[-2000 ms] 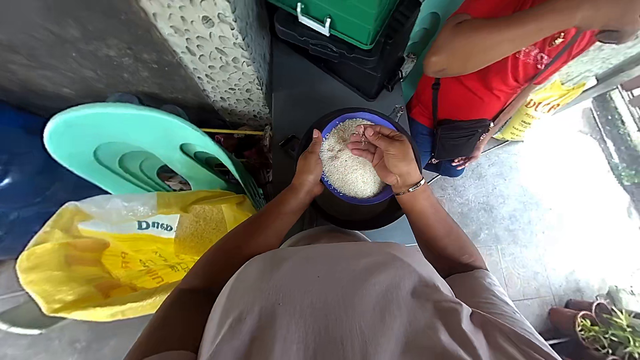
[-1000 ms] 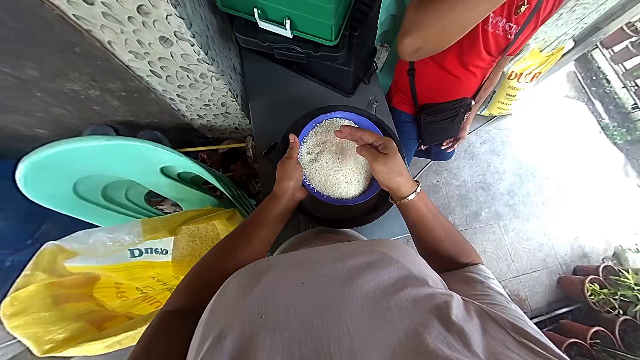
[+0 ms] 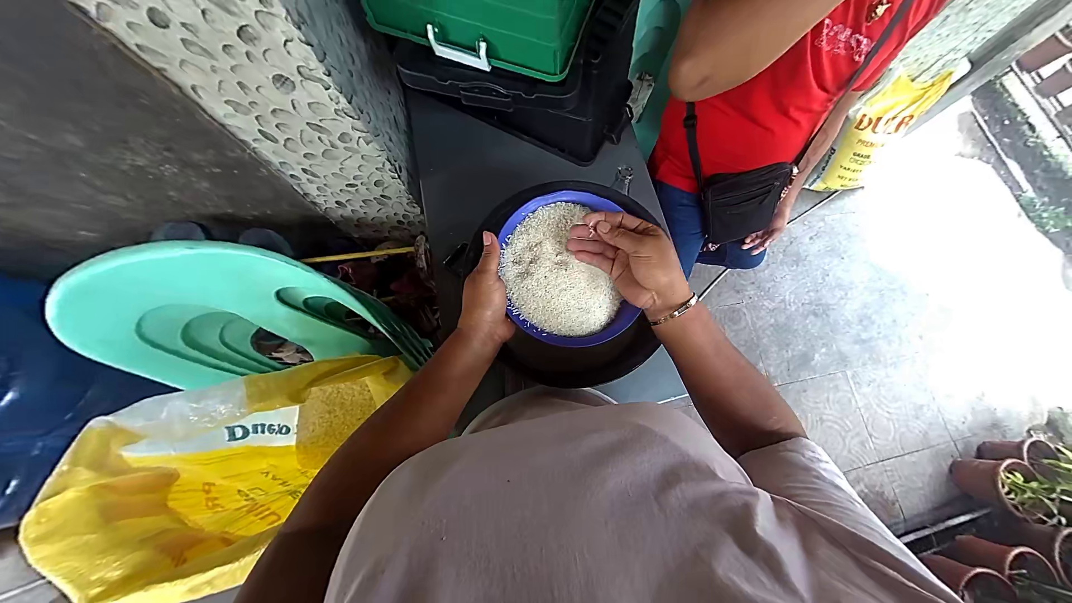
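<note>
White rice grains (image 3: 557, 285) fill a round blue plastic bowl (image 3: 624, 322), which sits over a wider black basin (image 3: 544, 364) on a dark grey table (image 3: 469, 151). My left hand (image 3: 487, 293) grips the bowl's left rim, thumb on top. Over the right part of the rice is my right hand (image 3: 628, 255), palm turned partly up, with its thumb against the index finger and the other fingers loosely curled. Whether something small is between those fingertips cannot be told.
Behind the bowl, a green crate (image 3: 502, 33) stands on a black case (image 3: 536, 100). A person in a red shirt (image 3: 754, 117) stands at the right. On the left are a turquoise plastic chair (image 3: 201, 310) and a yellow sack (image 3: 193, 494). Potted plants (image 3: 997, 486) stand lower right.
A second ago my right hand was palm down over the rice with its fingers extended; it has turned partly palm up, fingers curled. My left hand keeps its place on the rim.
</note>
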